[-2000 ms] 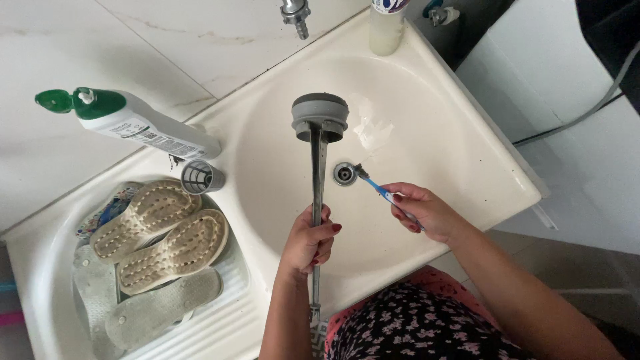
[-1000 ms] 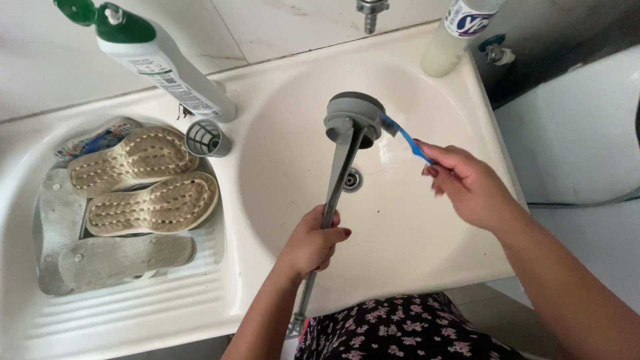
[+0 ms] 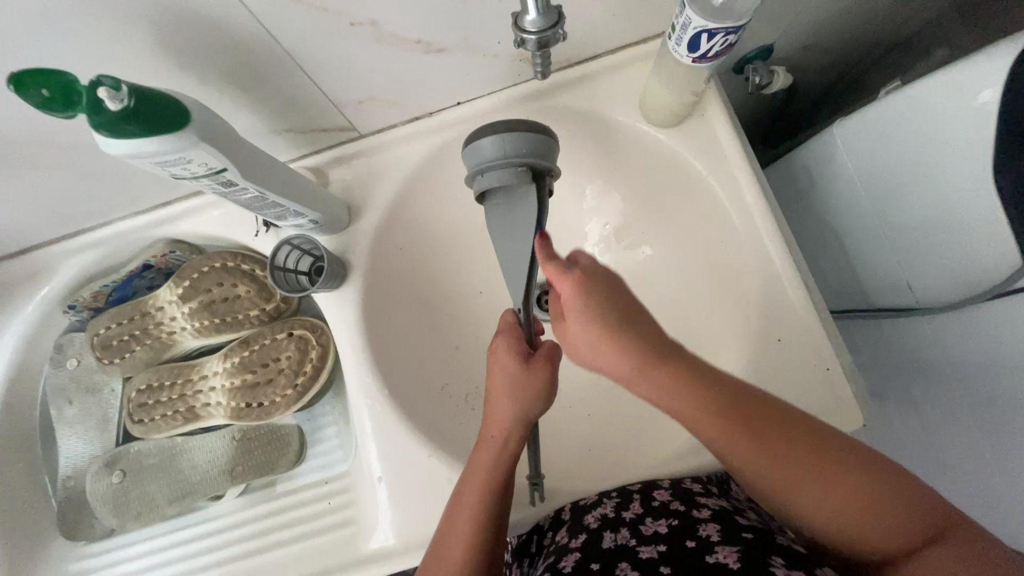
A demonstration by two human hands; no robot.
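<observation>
My left hand (image 3: 524, 372) is closed around the shaft of a long gray plastic part (image 3: 512, 232), possibly a washing machine agitator piece, held over the round sink basin (image 3: 680, 320). Its wide ring-shaped head (image 3: 512, 152) points toward the faucet, and its forked lower end (image 3: 536, 488) comes near the sink's front edge. My right hand (image 3: 600, 308) is against the shaft just above my left hand, index finger extended along it. The blue-handled brush seen earlier in this hand is almost wholly hidden; a bit of blue shows by the fingertip. Part of the metal drain (image 3: 544, 300) shows between the hands.
Several sandals (image 3: 232, 376) lie in the ribbed left basin. Beside them stand a gray plastic filter cup (image 3: 306, 264) and a white bottle with an open green cap (image 3: 232, 160). A clear bottle (image 3: 692, 60) stands at the back right, near the metal faucet (image 3: 539, 36).
The right hand, with the blue brush, has moved from over the drain up to the part's head, then down along its shaft. The left hand has kept its hold.
</observation>
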